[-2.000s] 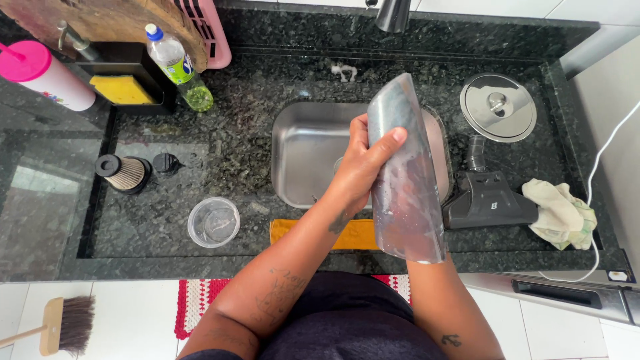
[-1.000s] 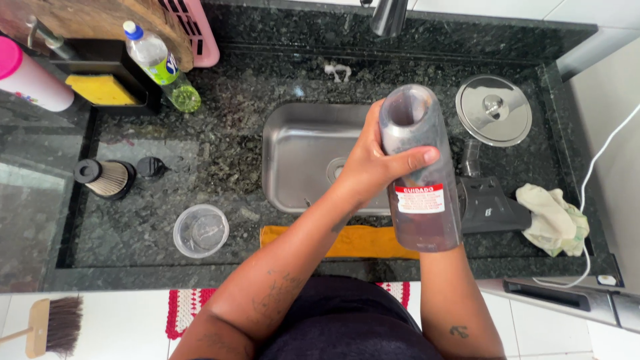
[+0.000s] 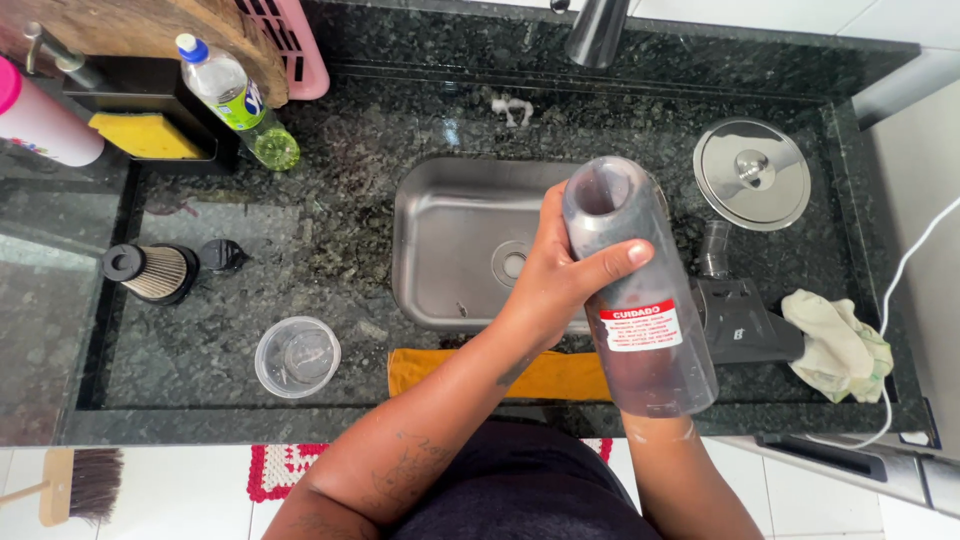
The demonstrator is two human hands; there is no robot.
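A translucent plastic vacuum dust canister point(image 3: 652, 375) with a red and white warning label is held over the right side of the stainless steel sink point(image 3: 450, 247). My left hand point(image 3: 570, 262) grips its upper part, thumb across the front, with the round opening facing up. My right forearm reaches up behind the canister; the right hand is hidden by it, so its hold cannot be seen. A dark vacuum cleaner part point(image 3: 742, 322) lies right of the canister. On the left stand a pleated filter point(image 3: 154, 271) and a small black cap point(image 3: 223, 256).
An orange cloth point(image 3: 566, 375) lies along the sink's front edge. A clear plastic tub point(image 3: 298, 356) is left of it. A faucet point(image 3: 596, 34) hangs above. Around them are a metal lid point(image 3: 752, 172), a crumpled cloth point(image 3: 836, 345), a detergent bottle point(image 3: 240, 105) and a yellow sponge point(image 3: 146, 136).
The canister has turned in my hands: two seconds ago its plain side showed, and now its label and round opening face the camera. My left hand has kept its hold.
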